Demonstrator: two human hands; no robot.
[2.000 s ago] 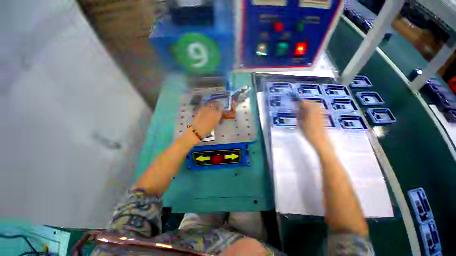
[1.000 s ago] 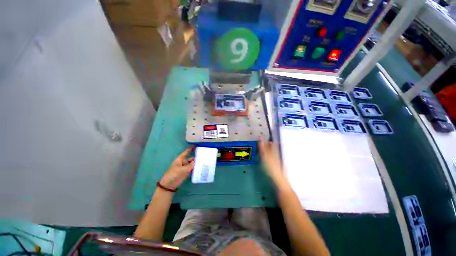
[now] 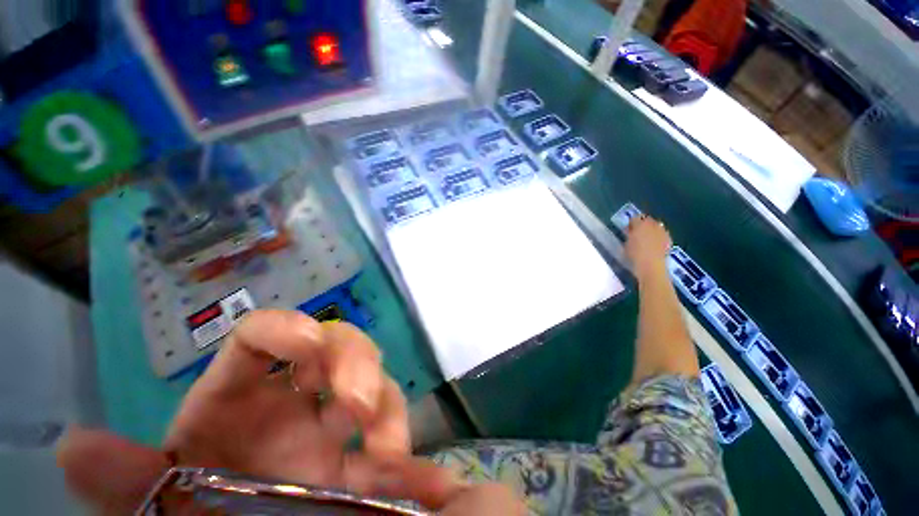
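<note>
My left hand (image 3: 292, 393) is large and blurred near the camera at the bottom left, with fingers curled apart and no panel visible in it. It overlaps a thin shiny rim along the bottom edge. My right hand (image 3: 647, 244) reaches over the green conveyor (image 3: 595, 222), its fingers on a small plastic panel (image 3: 626, 215) at the head of a line of panels (image 3: 728, 314). The press head (image 3: 71, 146) is above the perforated base plate (image 3: 166, 323). The orange-red fixture (image 3: 237, 257) is blurred; whether it holds a panel is unclear.
Dark-patterned panels (image 3: 464, 182) lie in a grid at the far end of the white sheet (image 3: 494, 272). More panels (image 3: 572, 154) lie beside them on the belt. The control box (image 3: 272, 91) and a white post (image 3: 494, 50) stand behind. A blue object (image 3: 835, 206) is at the right.
The view has swung right. My left hand has risen from the press front towards the camera, and its pale panel no longer shows. My right hand has moved from the press base to the conveyor.
</note>
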